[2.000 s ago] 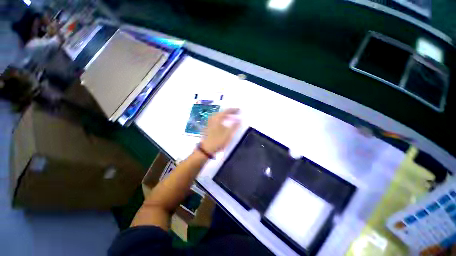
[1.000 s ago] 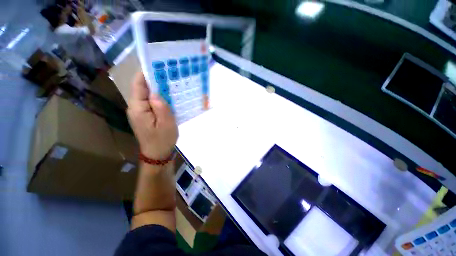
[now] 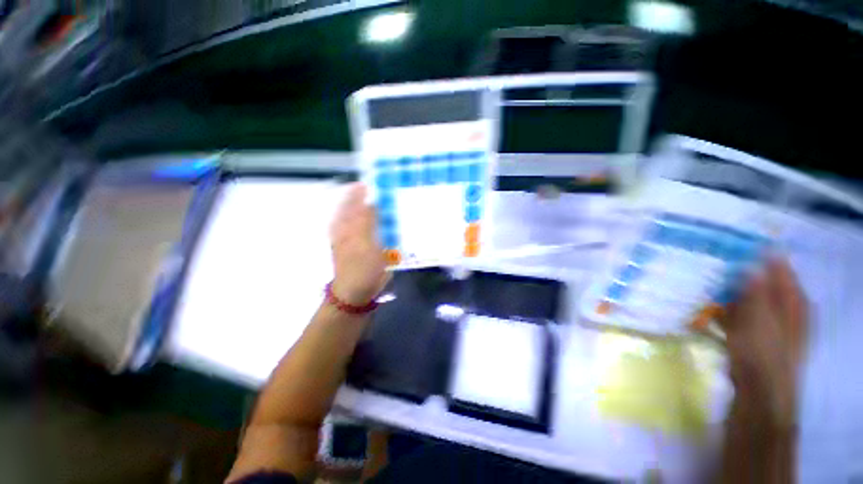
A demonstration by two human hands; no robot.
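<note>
My left hand [image 3: 356, 248] grips the left edge of a white two-window frame with a blue, white and orange keypad [image 3: 431, 194], held upright above the bench. Its right window is open and the belt shows through it. My right hand [image 3: 768, 307], blurred, holds a second calculator frame [image 3: 662, 269], tilted, at the right. The black fixture [image 3: 402, 331] lies on the bench below, with a white rectangle [image 3: 499, 367] showing in its right part.
A yellow sheet [image 3: 653, 383] lies at the right under the second frame. Stacked grey-brown sheets [image 3: 118, 255] over blue shiny ones lie at the far left. A framed unit [image 3: 568, 52] sits on the dark green belt. Another unit [image 3: 347, 444] shows below the bench edge.
The view has turned to the right. The frame in my left hand has come over the fixture. My right hand has come into view, holding the second frame, now raised off the bench.
</note>
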